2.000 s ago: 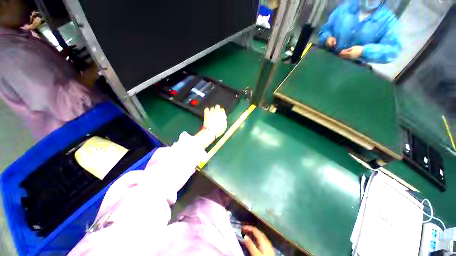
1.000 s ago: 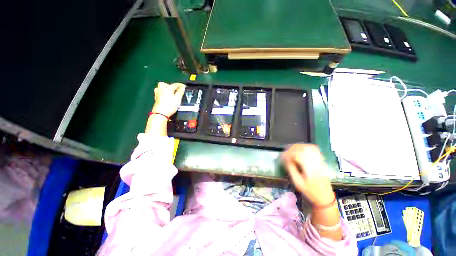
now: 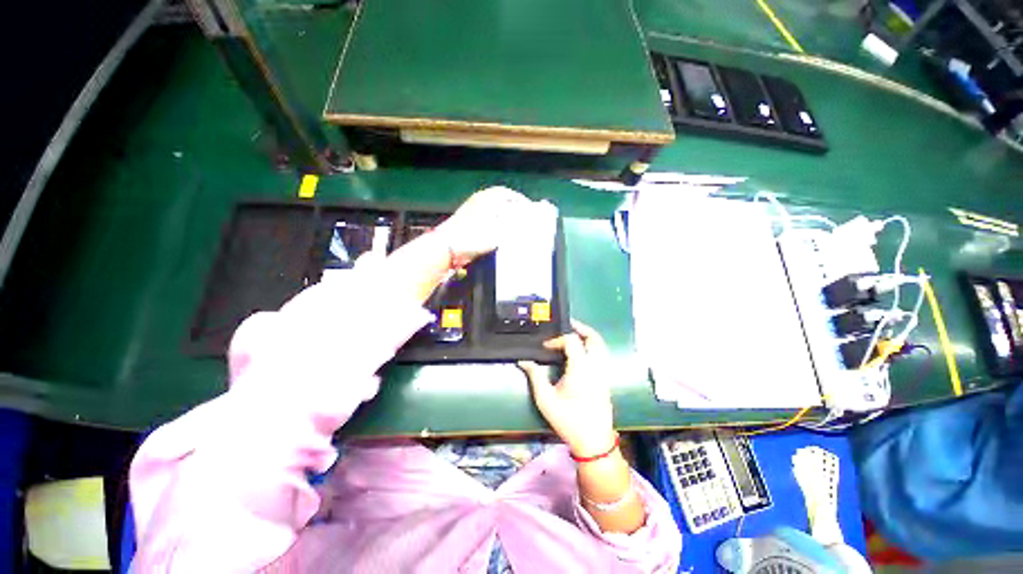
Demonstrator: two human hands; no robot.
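Observation:
A black four-slot phone tray lies on the green bench. Its leftmost slot is empty and dark. Three smartphones sit in the other slots; the rightmost phone has a bright whitish screen with an orange square near its lower edge. My left hand reaches across the tray, over the upper part of the two right phones; its fingertips are washed out by glare, so its hold is unclear. My left sleeve partly hides the other phones. My right hand grips the tray's lower right corner between thumb and fingers.
Behind the tray stands a green raised shelf. White record sheets and a power strip with plugs lie right. A calculator and fan are lower right. Another tray lies behind. A person's blue sleeve is at right.
The view has shifted right. The tray's empty slot is now at its left end, not its right. My left hand has moved from the tray's left end to the right phones; my right hand now holds the corner.

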